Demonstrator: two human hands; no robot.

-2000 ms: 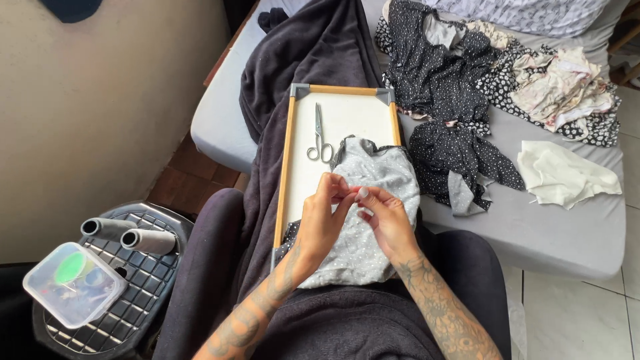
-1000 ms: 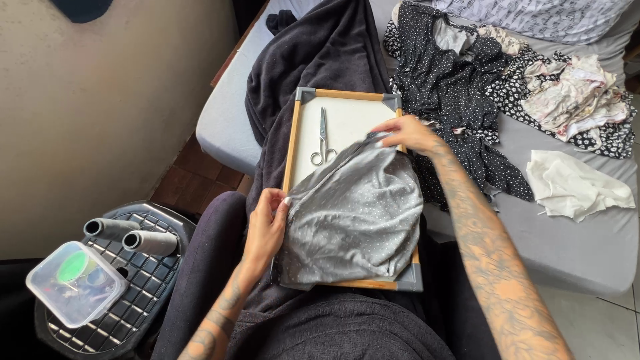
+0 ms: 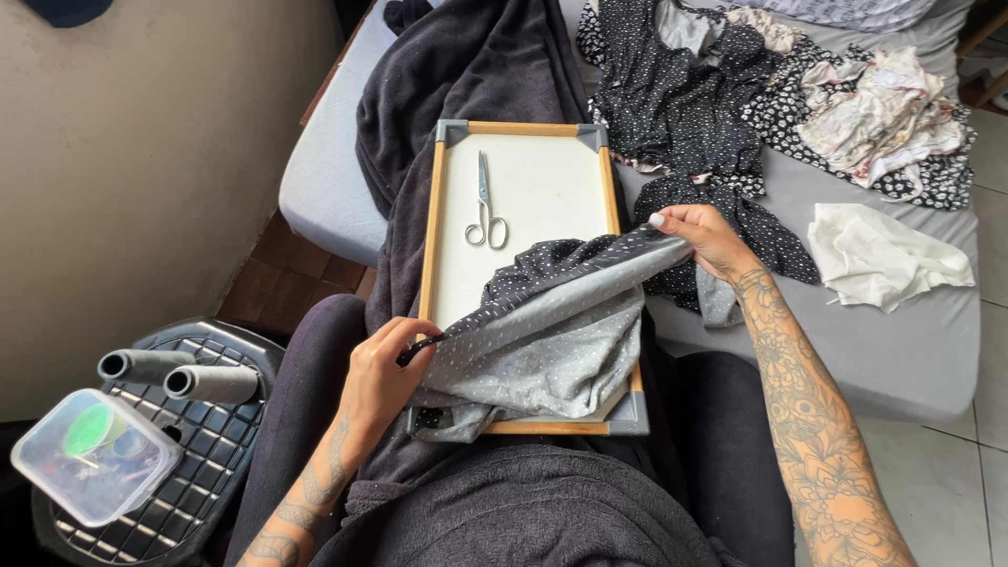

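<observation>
A black fabric with white dots and a grey reverse side (image 3: 543, 346) stretches between my hands over a wood-framed white tray (image 3: 431, 236) on my lap. My left hand (image 3: 386, 370) pinches its edge at the tray's left side. Farther up and to the right, my right hand (image 3: 705, 240) grips the other end of that edge between thumb and fingers, beyond the tray's right side. Metal scissors (image 3: 486, 209) lie on the tray above the fabric, blades pointing away from me.
Dotted black garments (image 3: 685, 102), a pale floral cloth (image 3: 874, 118) and a white cloth (image 3: 890, 256) lie on the bed (image 3: 850, 370) at right. At left, a black stool (image 3: 197, 472) bears two thread cones (image 3: 213, 383) and a lidded plastic box (image 3: 94, 457). A dark blanket (image 3: 472, 71) runs behind the tray.
Two seconds ago my hands were together over the fabric; since then they have moved apart, each on its edge. Since one second ago, the right end has been drawn rightward, and more dotted black side shows.
</observation>
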